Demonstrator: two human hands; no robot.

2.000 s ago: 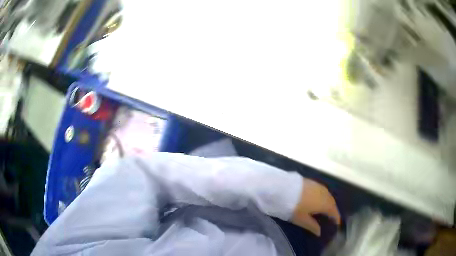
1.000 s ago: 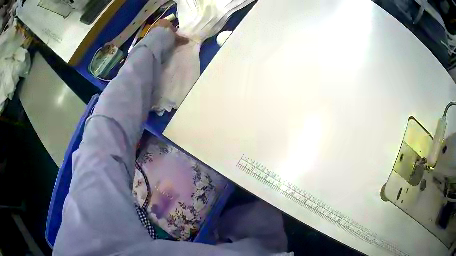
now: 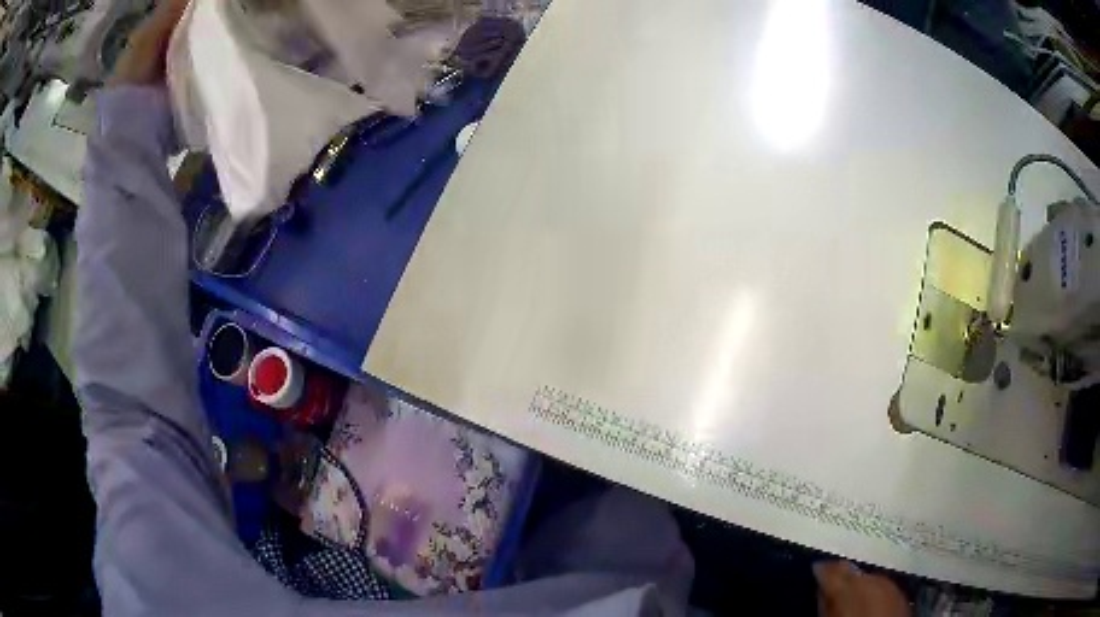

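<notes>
My left hand (image 3: 150, 48) is at the upper left, partly behind the cloth and near the picture's edge. It grips white fabric pieces (image 3: 247, 127), which hang loosely above the blue tray (image 3: 344, 247). My right hand (image 3: 862, 591) is at the bottom edge, just in front of the white table (image 3: 627, 277). It is cut off, and whether it holds anything is hidden.
The sewing machine (image 3: 1068, 271), its lamp (image 3: 1004, 259) and the needle plate (image 3: 947, 350) are at the right. A ruler scale (image 3: 724, 470) runs along the table front. A lower blue tray holds a red-and-white spool (image 3: 275, 377) and a floral item (image 3: 416, 482).
My left hand has moved up and left, lifting the white fabric off the blue tray. My right hand now shows at the bottom edge. The view has shifted slightly.
</notes>
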